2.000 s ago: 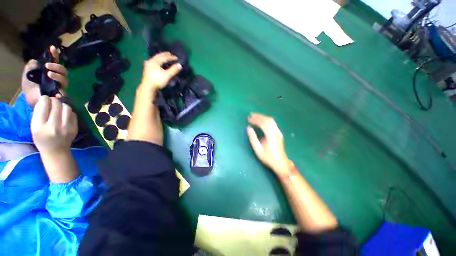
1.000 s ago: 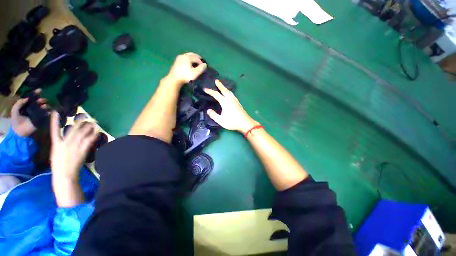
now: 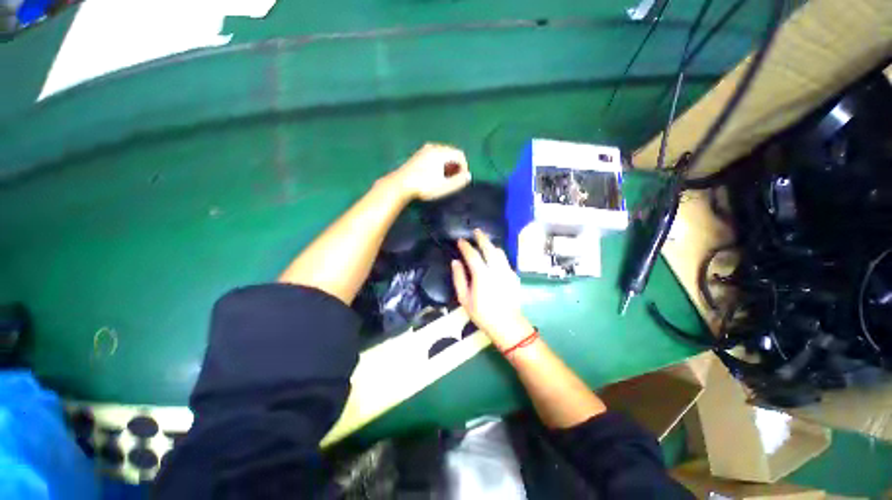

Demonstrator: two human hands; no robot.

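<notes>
A pile of black plastic housings (image 3: 403,237) lies on the green bench between my hands. My left hand (image 3: 435,174) is curled at the far edge of the pile; whether its fingers grip a part is hidden. My right hand (image 3: 492,290) lies along the near right side of the pile, fingers apart, touching the parts. A cream backing sheet (image 3: 396,379) with a few black pads (image 3: 443,348) lies under the near edge of the pile.
The blue-and-white screw feeder (image 3: 579,220) stands just right of the pile. An electric screwdriver (image 3: 650,249) hangs beside it. A carton (image 3: 704,229) full of black parts is at right, small cartons (image 3: 738,430) below. A co-worker's blue sleeve (image 3: 37,439) shows lower left.
The view has swung right, bringing the screwdriver and large carton into view. Both hands and the black pile have moved along the bench to beside the screw feeder.
</notes>
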